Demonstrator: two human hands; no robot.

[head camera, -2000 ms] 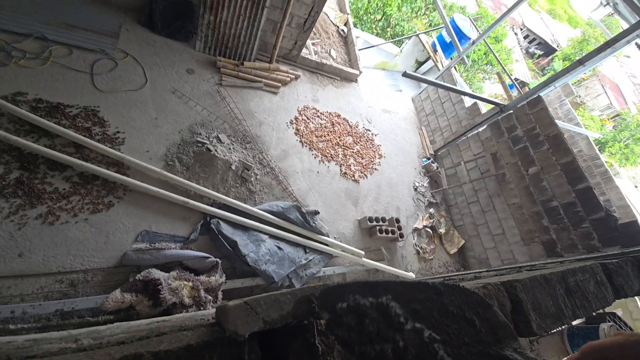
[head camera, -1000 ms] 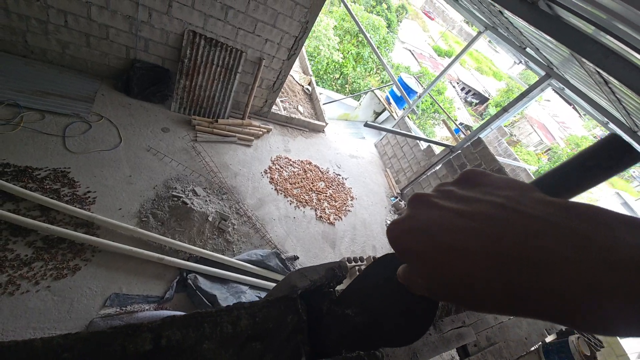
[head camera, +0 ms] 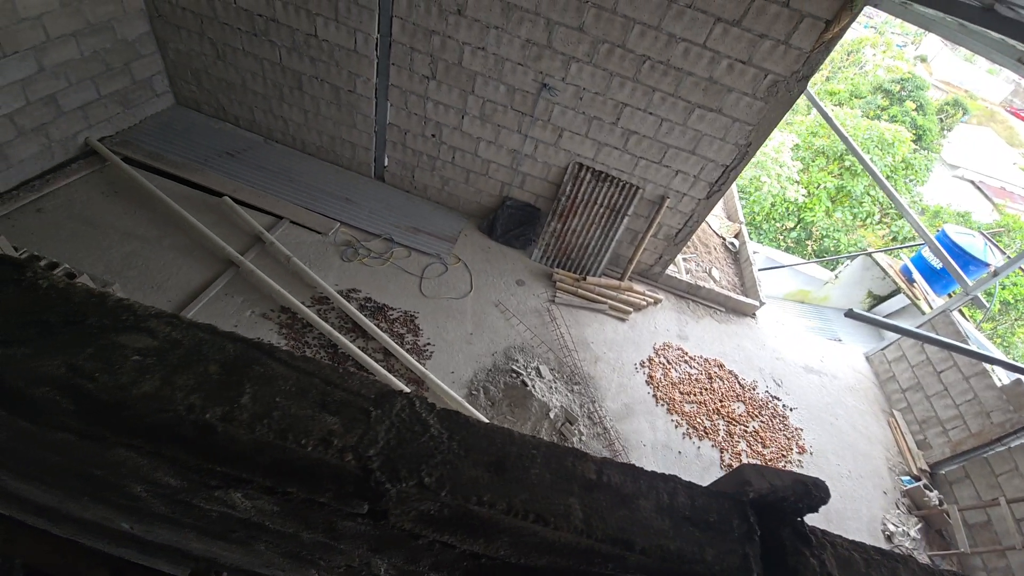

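Neither my left hand nor my right hand shows in the head view now. A dark, rough-surfaced ledge or beam point(head camera: 336, 472) crosses the near foreground from the left edge to the lower right, with a short dark stub point(head camera: 772, 488) rising from it. Beyond and below it lies a concrete floor point(head camera: 552, 320). Two long pale pipes or poles point(head camera: 264, 280) slant over that floor and pass behind the ledge. A reddish-brown spread of small pieces point(head camera: 724, 404) lies at the right, and a darker spread point(head camera: 384, 320) lies partly under the poles.
Grey rubble point(head camera: 528, 392) lies beside a rebar lattice point(head camera: 580, 376). Bamboo pieces point(head camera: 604, 294) and a rusty corrugated sheet point(head camera: 588, 220) are near the block wall point(head camera: 640, 104). Looped cable point(head camera: 444, 276) lies on the floor. A blue tank point(head camera: 948, 260) stands outside at the right.
A hand at the right, one second ago over a dark bar, has left the view. The view has swung left, showing more block wall and the far ends of the pale poles.
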